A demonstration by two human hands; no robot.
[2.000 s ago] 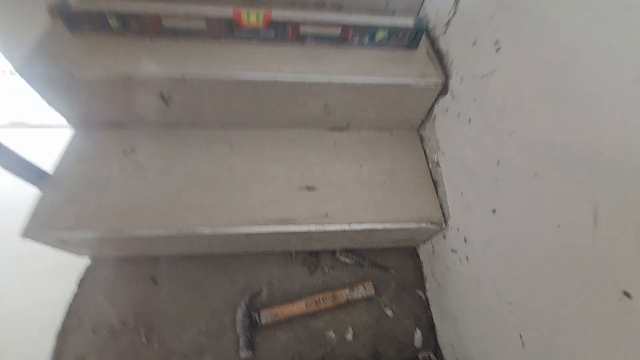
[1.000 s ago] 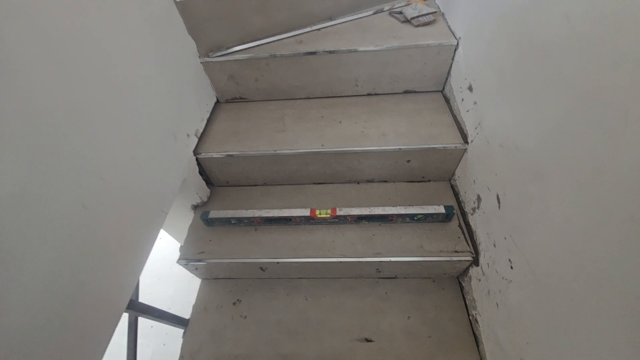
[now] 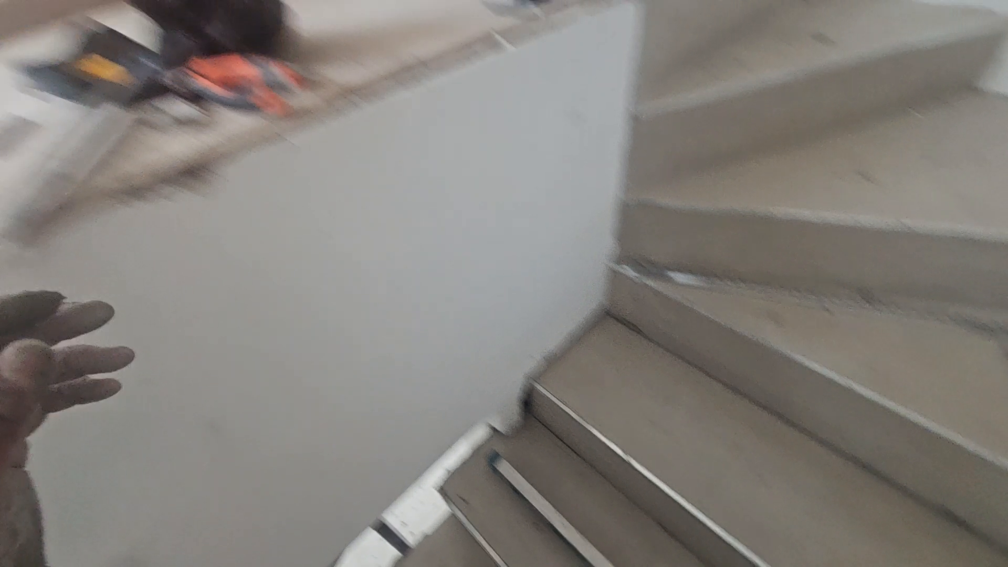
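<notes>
At the left edge my left hand [image 3: 55, 362] is raised with its fingers apart and nothing in it, in front of the white stair side wall [image 3: 394, 236]. My right hand is out of view. Low in the picture a spirit level [image 3: 547, 508] lies along a stair tread, its lower end cut off by the frame. On a surface beyond the wall, at the upper left, a blurred orange and grey thing [image 3: 244, 79] lies beside a dark one with a yellow part [image 3: 106, 69]; their kinds cannot be told.
Tiled winder steps [image 3: 787, 307] with metal edge trims turn up to the right of the wall. The wall's top edge [image 3: 339, 106] slants across the upper left. A dark bar [image 3: 391, 537] crosses a bright gap at the wall's foot.
The view has swung widely to the wall and the turning steps. My left hand has come into view at the left. The level still lies on a step.
</notes>
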